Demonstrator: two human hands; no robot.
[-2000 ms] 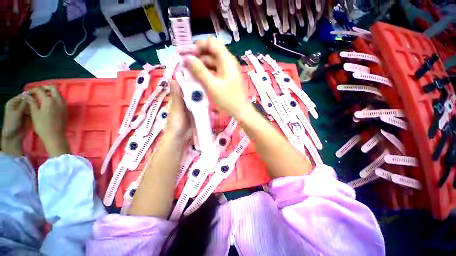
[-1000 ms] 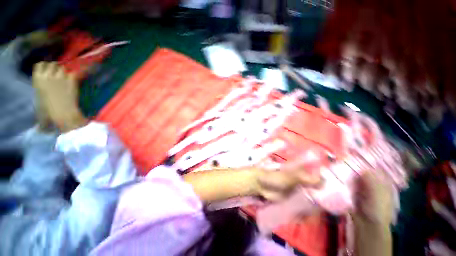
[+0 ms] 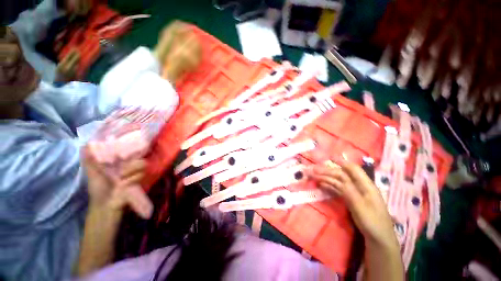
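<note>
My left hand [image 3: 112, 184] is raised at the left, closed on a batch of pink watches [image 3: 123, 134], blurred, with one strap end hanging below it. Many pink watches [image 3: 281, 200] lie in overlapping rows on the red-orange tray [image 3: 230, 60], dark round back sensors up. My right hand [image 3: 354, 195] is over the tray at the right of these rows. Its fingertips are at the strap ends of the nearest watches; whether they grip a strap cannot be told. Another group of pink watches [image 3: 416, 201] lies right of my right hand.
A person in a pale blue smock [image 3: 49, 137] is close at the left, a blurred hand [image 3: 178, 49] at the tray's far corner. White paper [image 3: 258, 39], a white-grey device [image 3: 310, 22] and a thin metal bracket [image 3: 340, 63] are beyond. Blurred stacked trays [image 3: 439, 33] are far right.
The view has turned left since two seconds ago. My left hand has moved left from the tray with a batch of watches. My right hand is now at the strap ends.
</note>
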